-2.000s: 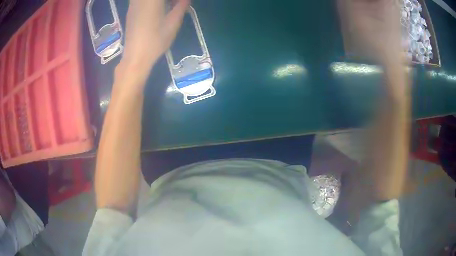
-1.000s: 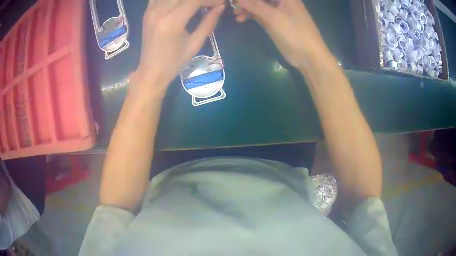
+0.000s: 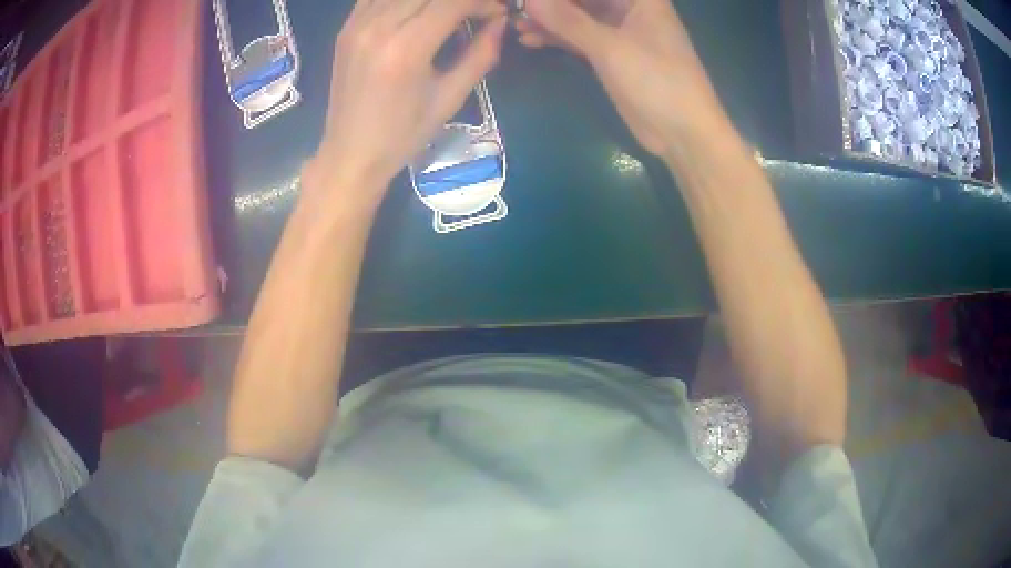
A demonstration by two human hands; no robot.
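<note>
A silver-white loop frame with a blue band lies on the green bench, its lower disc and foot loop towards me; its upper part is hidden by my left hand. My left hand is over the frame at the top edge, fingertips close together. My right hand meets it from the right, its fingertips pinching a tiny fitting at the picture's top edge. The fitting is too small and too cut off to make out. Whether my left fingertips also grip it cannot be told.
A second loop frame lies at upper left. A red-orange compartment tray is at left. A brown-edged box holds many white pieces at right. The bench's front edge crosses below my forearms. A shiny bundle is below it; part of a person is at lower left.
Since two seconds ago my right hand has come from the parts box to meet my left hand above the frame. In the last second the hands have barely moved; the view has shifted slightly.
</note>
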